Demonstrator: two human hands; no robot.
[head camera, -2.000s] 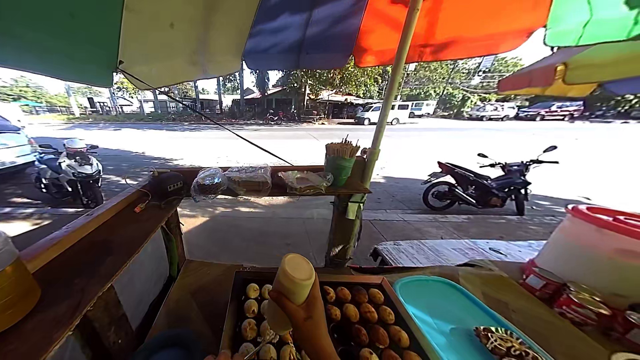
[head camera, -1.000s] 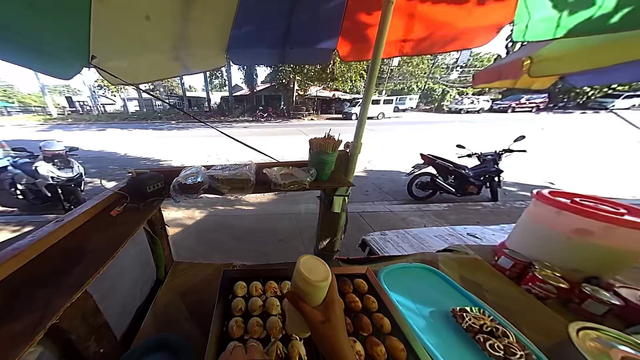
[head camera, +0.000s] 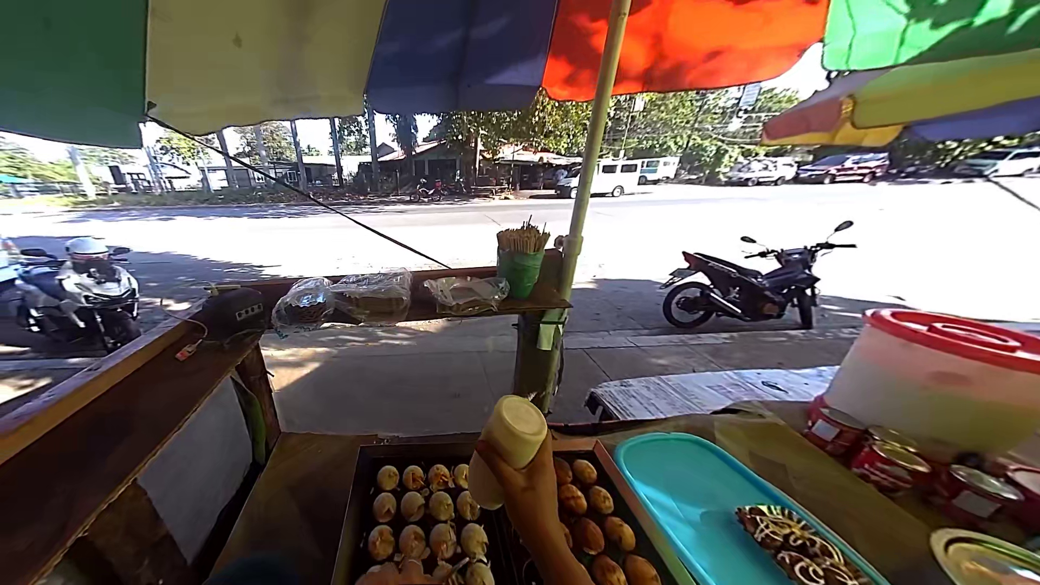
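My right hand (head camera: 524, 487) grips an upside-down plastic squeeze bottle (head camera: 512, 431) with pale contents, tilted over the middle of a dark tray (head camera: 355, 520). Rows of round pale snack balls (head camera: 413, 505) with toppings fill the tray's left half. Browner, plainer ones (head camera: 587, 536) lie in the right half, partly behind my forearm. At the bottom edge, my left hand (head camera: 398, 573) shows only in part, by the nearest pale balls; whether it holds anything is not plain. A turquoise tray (head camera: 691, 487) stands to the right, with chocolate-coloured pieces (head camera: 796, 544) drizzled in white.
A green cup of wooden sticks (head camera: 520, 268) and plastic-wrapped packs (head camera: 374, 296) stand on the front ledge beside an umbrella pole (head camera: 597, 138). Red cans (head camera: 890, 467) and a red-lidded tub (head camera: 942, 382) are at the right. Motorcycles (head camera: 751, 280) stand beyond the stall.
The view has shifted somewhat. My right hand stays over the tray with the inverted bottle, which has moved a little relative to the rows of balls.
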